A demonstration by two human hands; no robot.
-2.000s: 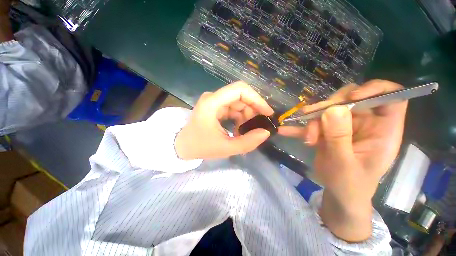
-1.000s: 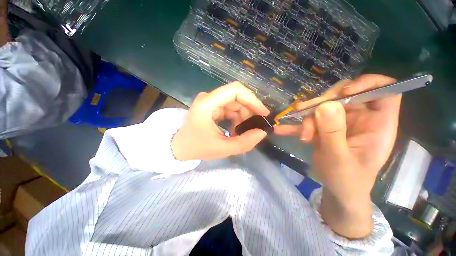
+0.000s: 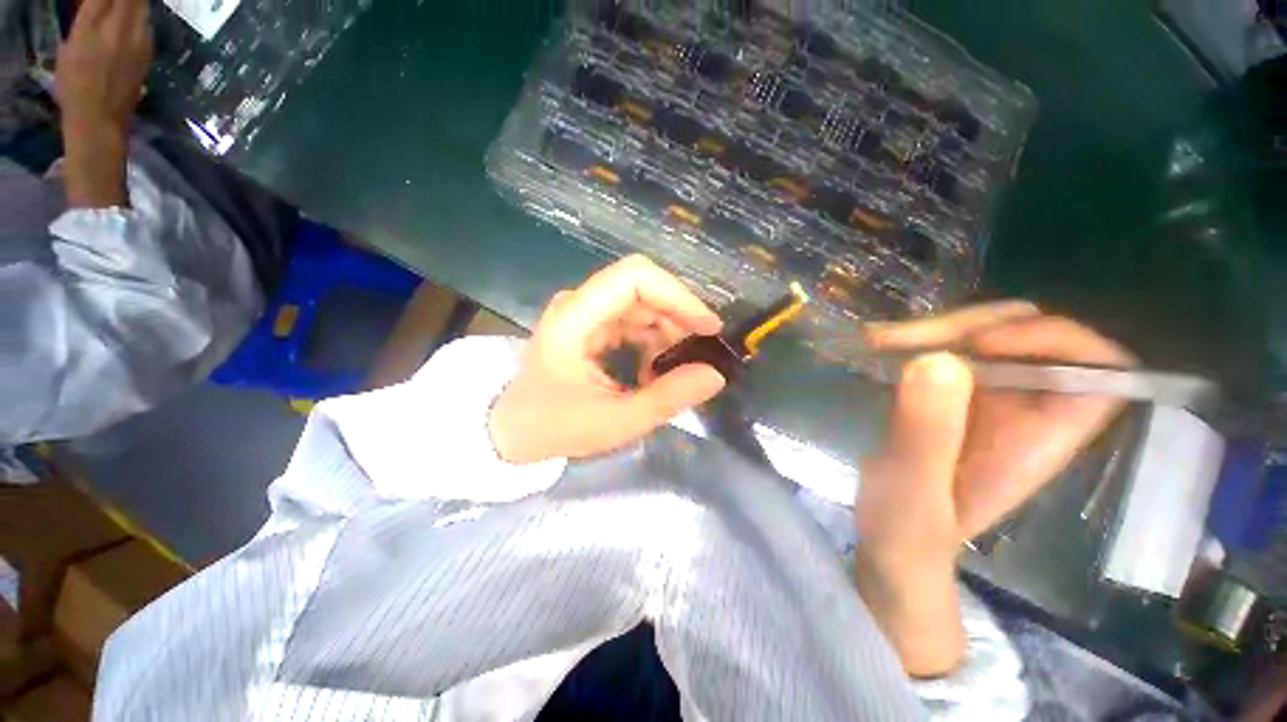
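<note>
My left hand holds a small dark display module between thumb and fingers. Its orange-gold flex cable sticks out to the upper right, with a dark strip beside it. My right hand holds a slim silver metal tool, blurred by motion. The tool's tip points left, to the right of the cable and apart from it; the exact tip is blurred. Behind the hands a clear blister tray holds many dark modules with orange tails.
The tray lies on a green bench mat. At right are a white block or pad, a blue item and a small silver cylinder. At left are another person's hand and sleeve, a clear tray and a blue stool or bin.
The tool has come away from the cable to the right and tilted flatter. My left hand with the module has shifted slightly left. The other person's hand has come into view.
</note>
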